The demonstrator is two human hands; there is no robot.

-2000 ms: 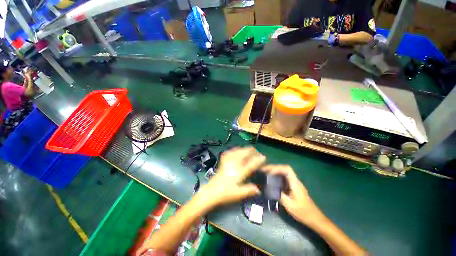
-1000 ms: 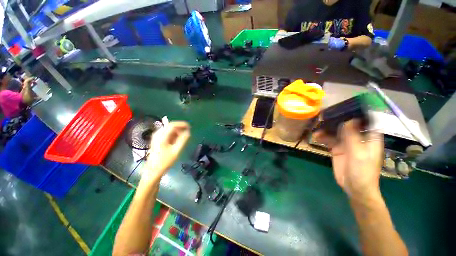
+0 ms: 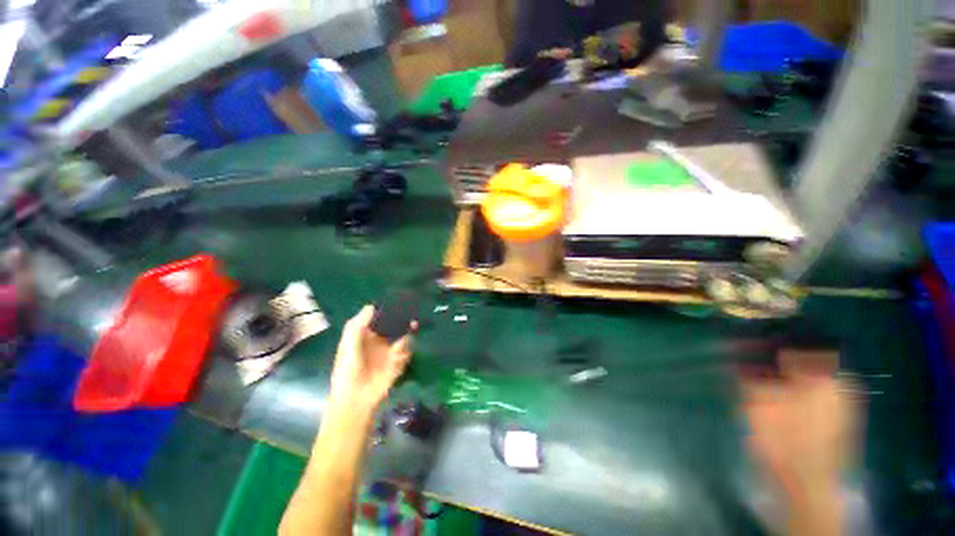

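Observation:
My left hand (image 3: 369,361) is at the centre left over the bench, its fingers around a black power adapter (image 3: 396,317). My right hand (image 3: 801,414) is at the right, strongly blurred, with a dark object (image 3: 785,351) at its fingertips, probably another adapter. A blurred cord stretches over the bench between the hands. The white-faced socket block (image 3: 520,450) lies near the bench's front edge. More black adapters (image 3: 417,421) lie beside and below my left hand.
The pale-topped meter (image 3: 670,215) and orange-lidded cup (image 3: 524,209) stand on a brown board. A red basket (image 3: 157,335) and small fan (image 3: 257,327) are at left. A blue basket edge (image 3: 942,262) shows at far right. A person's dark shirt (image 3: 586,31) is opposite.
The view has turned right. My right hand has moved from over the meter to the bench's right side. My left hand, empty a second ago, now holds an adapter.

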